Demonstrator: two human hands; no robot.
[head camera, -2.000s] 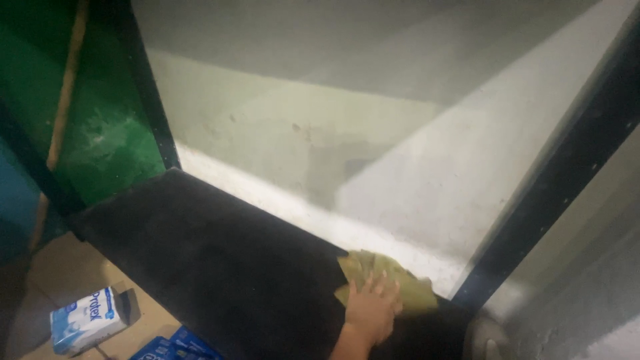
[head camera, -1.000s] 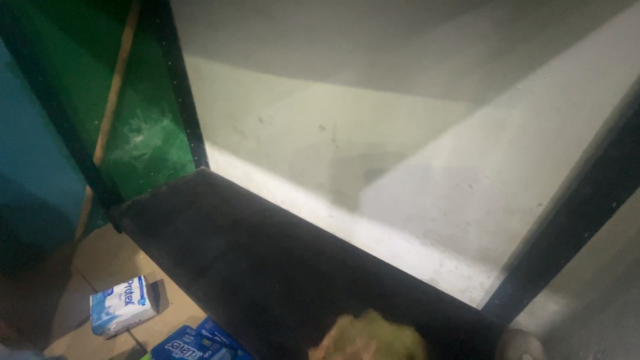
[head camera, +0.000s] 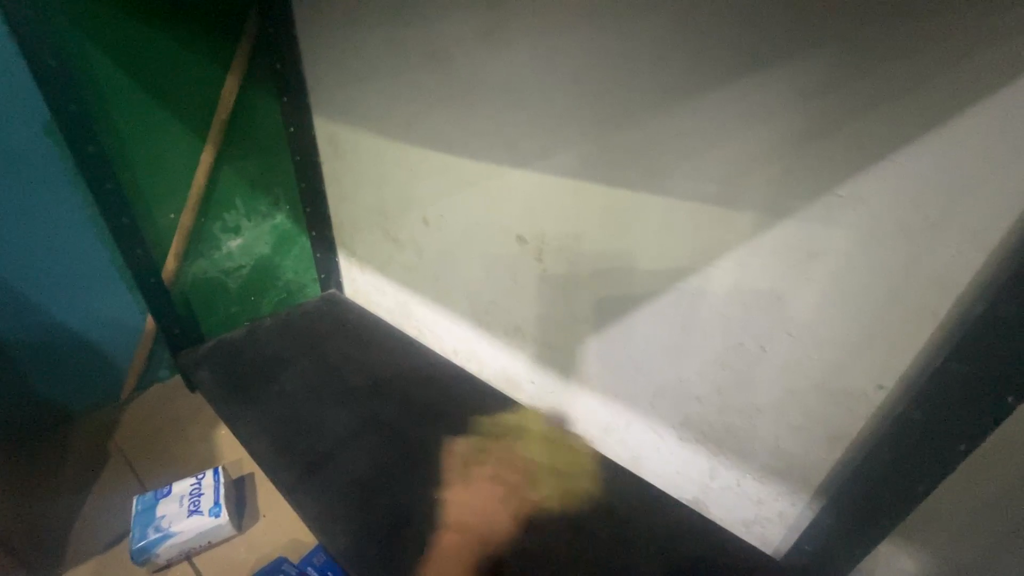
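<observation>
My left hand (head camera: 480, 492), blurred by motion, comes in from the bottom edge and grips a yellow-green cloth (head camera: 544, 460). The cloth lies against the black shelf board (head camera: 336, 424), close to its back edge along the pale wall panel (head camera: 640, 304). Blur hides the separate fingers. My right hand is out of view.
On the tiled floor (head camera: 188, 432) at the lower left lie a white and blue packet (head camera: 184, 520) and blue packages (head camera: 300, 564). A wooden stick (head camera: 204, 172) leans by the green panel (head camera: 256, 256). Dark uprights (head camera: 308, 160) frame the board.
The hand and cloth have moved left along the board since two seconds ago. One second ago they were low at the bottom edge; now they are higher, nearer the wall panel.
</observation>
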